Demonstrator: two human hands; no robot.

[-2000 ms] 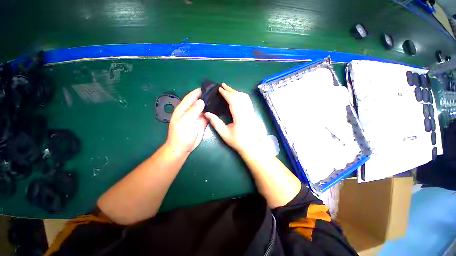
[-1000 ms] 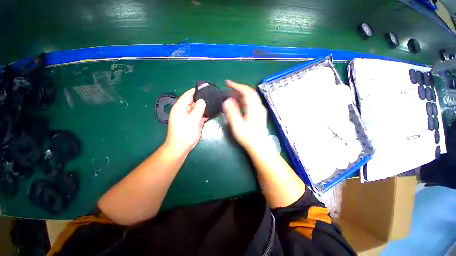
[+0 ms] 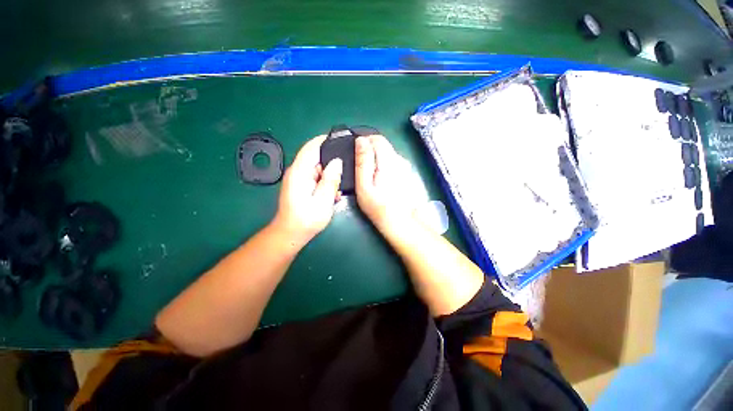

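Observation:
A black round unit (image 3: 341,157) is held between both hands above the green bench, in front of me. My left hand (image 3: 307,193) grips its left side, with the thumb on its face. My right hand (image 3: 383,181) lies over its right side, fingers together, and hides part of it. A flat dark ring-shaped housing (image 3: 250,165) with an open centre lies on the bench to the left of my hands. A small translucent piece (image 3: 435,217) lies on the bench beside my right wrist.
Black housings (image 3: 80,301) are piled at left. A blue-edged tray (image 3: 459,210) with white lining and a white sheet (image 3: 615,177) with rows of black pads lie right. An open cardboard box (image 3: 643,313) is below. Several units sit on the conveyor (image 3: 362,28) beyond the blue strip (image 3: 346,61). Blue clothing shows lower right.
My right hand, apart from the unit's face and blurred a second ago, now closes over its right side. The view has shifted slightly, and the ring-shaped housing is no longer partly covered by my left hand.

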